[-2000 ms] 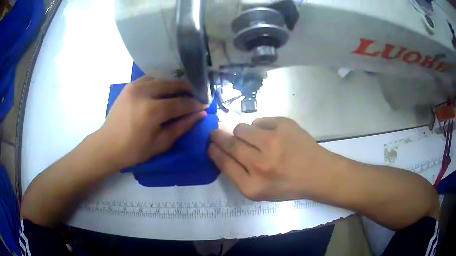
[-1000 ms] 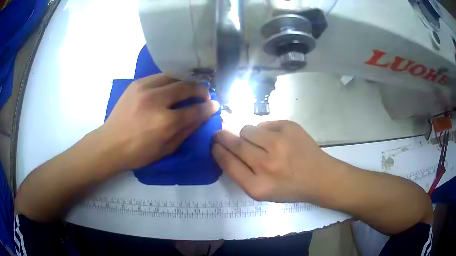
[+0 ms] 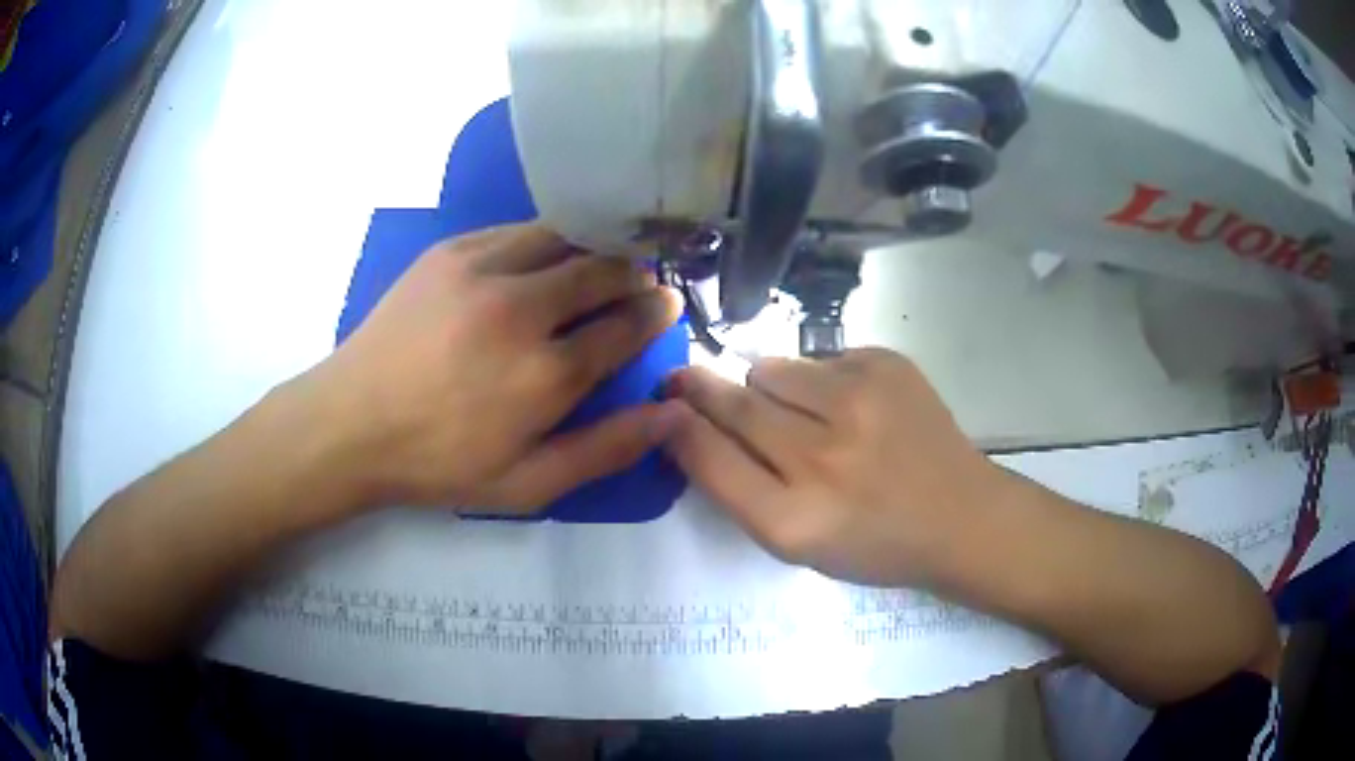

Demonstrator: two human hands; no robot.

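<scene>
A plain blue rounded panel (image 3: pixel 632 483) lies flat on the white table, its right edge beside the presser foot (image 3: pixel 707 320). Another blue piece (image 3: pixel 398 256) with a straight corner shows left of it, partly under my left hand. My left hand (image 3: pixel 498 364) lies over the fabric, its fingertips close to the presser foot and its thumb at the panel's right edge. My right hand (image 3: pixel 832 461) pinches the right edge of the panel just in front of the foot. The needle tip is hidden by the fingers and glare.
The white sewing machine head (image 3: pixel 639 119) with red lettering spans the top. A printed ruler scale (image 3: pixel 550 632) runs along the near table edge. Blue fabric (image 3: pixel 60 149) hangs at the far left. A red cord (image 3: pixel 1303 528) is at the right.
The panel has moved away from me, so more shows beyond my left hand and less in front. My left thumb has spread towards my right fingertips. The machine appears farther right in view.
</scene>
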